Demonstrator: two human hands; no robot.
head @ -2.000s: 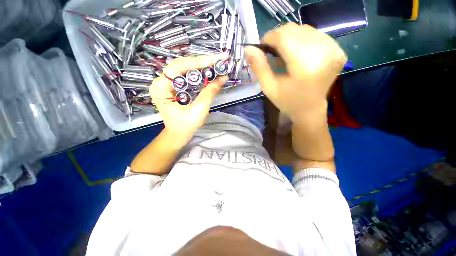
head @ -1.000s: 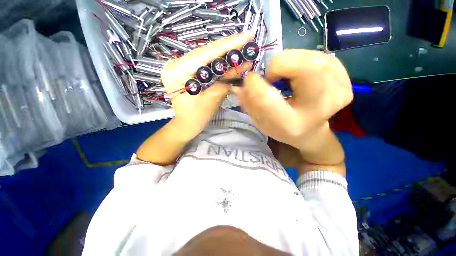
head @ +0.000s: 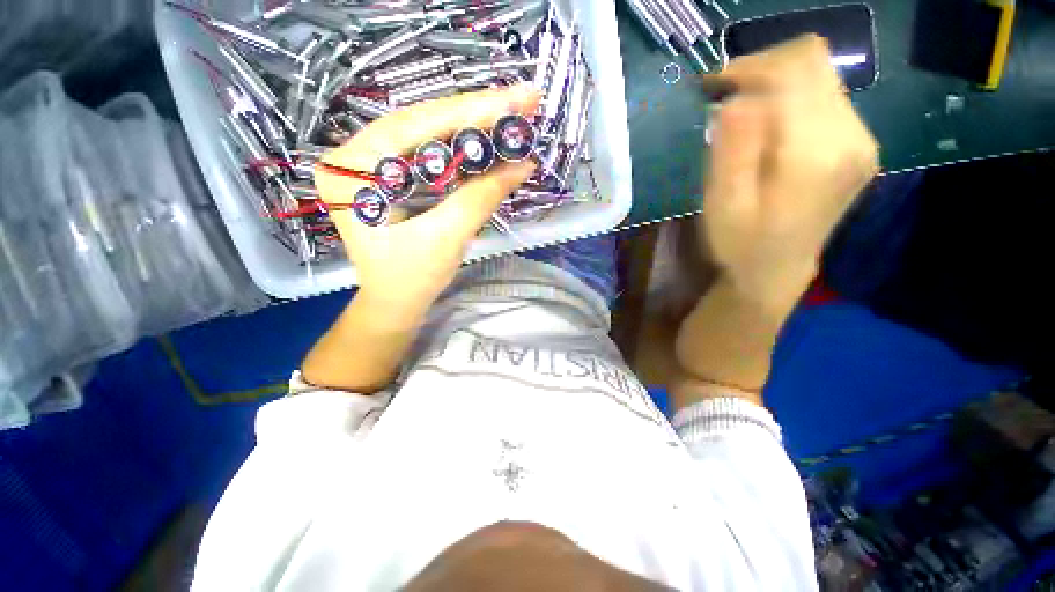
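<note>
My left hand [head: 405,237] holds several miniature motors [head: 434,162] side by side over the front of the parts bin [head: 272,260]. Their round dark end faces with pale rings point up at me, and thin red wires come off them to the left. My right hand [head: 787,162] is raised to the right of the bin, partly over the smartphone. It is blurred, its fingers closed around a slim dark tool [head: 720,83] whose tip points left. Whether this is tweezers or a pen I cannot tell. The bin is heaped with silver motors.
Clear plastic boxes [head: 104,243] stand stacked at the left. A loose motor group [head: 680,26], a small ring [head: 671,74], the smartphone [head: 856,35] and a yellow and black cutter [head: 997,46] lie on the green bench [head: 902,127]. A person in dark clothes [head: 960,254] is at the right.
My right hand was at the motors a second ago and has moved away to the right and up with the tool. My left hand still holds the motors, a little further left in view.
</note>
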